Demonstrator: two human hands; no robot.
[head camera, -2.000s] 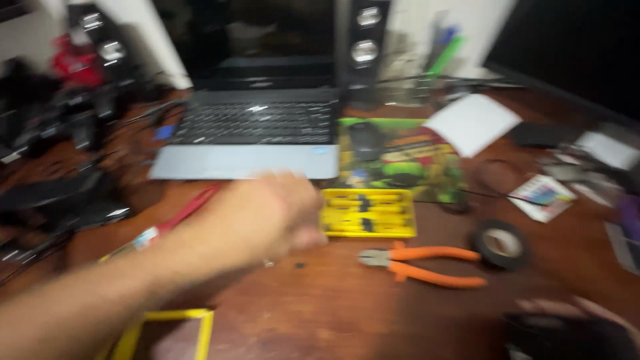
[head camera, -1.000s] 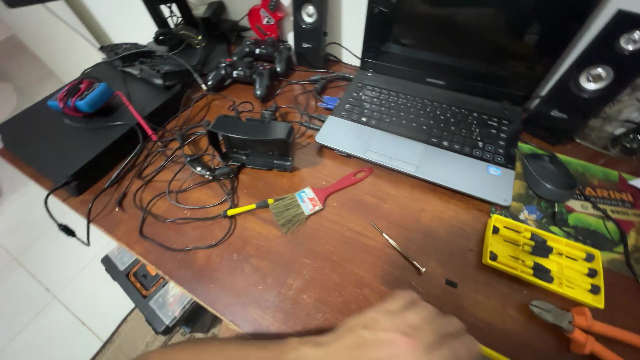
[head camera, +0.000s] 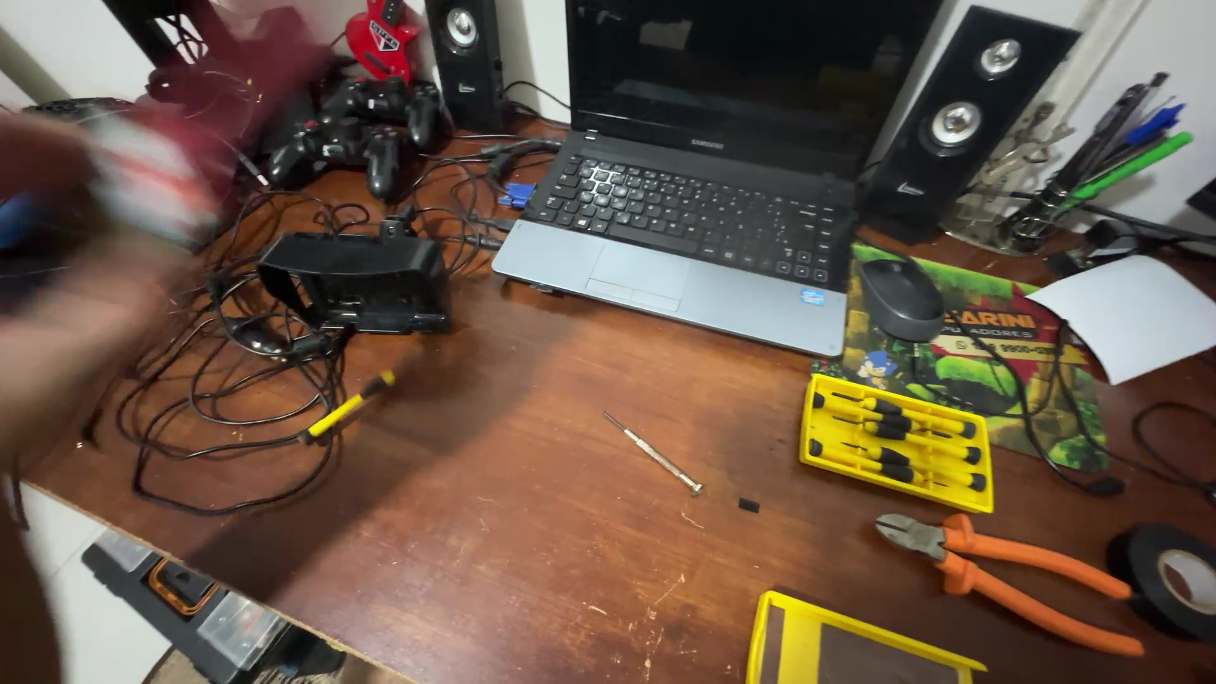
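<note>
At the left edge, my left hand (head camera: 85, 304) is strongly blurred, raised over the cables, and holds the red-and-white paintbrush (head camera: 157, 176), also blurred. My right hand is out of view. A thin metal screwdriver (head camera: 654, 454) lies mid-table beside a small black piece (head camera: 749, 505). To the right are a yellow case (head camera: 893, 475) of precision screwdrivers, diagonal cutting pliers (head camera: 1035, 575) with orange handles and a roll of black tape (head camera: 1173, 579). A yellow frame-like lid (head camera: 788, 608) lies near the bottom edge. One yellow-handled screwdriver (head camera: 351, 404) touches the cables.
An open laptop (head camera: 684, 228) stands at the back between two speakers (head camera: 959, 123). A black plastic holder (head camera: 356, 285) and tangled cables (head camera: 199, 399) lie left, with game controllers (head camera: 351, 142) behind. A mouse (head camera: 901, 299) rests on a colourful mat. A toolbox (head camera: 180, 608) is below the table edge.
The paintbrush lay on the table one second ago; it is now in my left hand, which has moved up and left from the lower middle. The view has shifted right since then.
</note>
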